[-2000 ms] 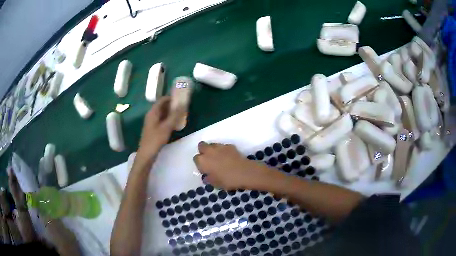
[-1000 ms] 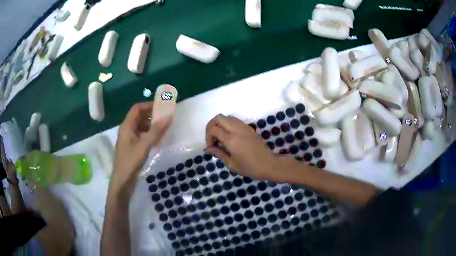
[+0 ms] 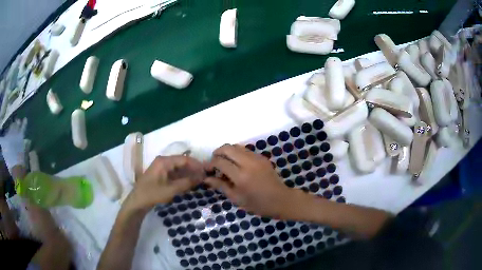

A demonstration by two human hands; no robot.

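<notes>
My left hand (image 3: 168, 182) and my right hand (image 3: 247, 180) meet at the fingertips over the upper left edge of the sticker sheet (image 3: 264, 238), which has rows of round black stickers. The fingers are curled. What they pinch is hidden and blurred. A pale, unclear shape (image 3: 178, 149) shows just above my left hand; I cannot tell whether it is held. A beige-faced plastic housing (image 3: 134, 158) with a patterned spot lies left of my left hand.
A housing pile (image 3: 370, 111) covers the right table end. Scattered housings (image 3: 172, 74) lie on the green conveyor belt (image 3: 211, 97), with a yellow scrap (image 3: 86, 104). A bright green item (image 3: 53, 190) and a neighbour's arm (image 3: 53, 237) are at lower left.
My left hand has come down and right to meet my right hand. The housing it held upright is no longer clearly visible. The view has shifted, and the housing on the left now shows beside my hand.
</notes>
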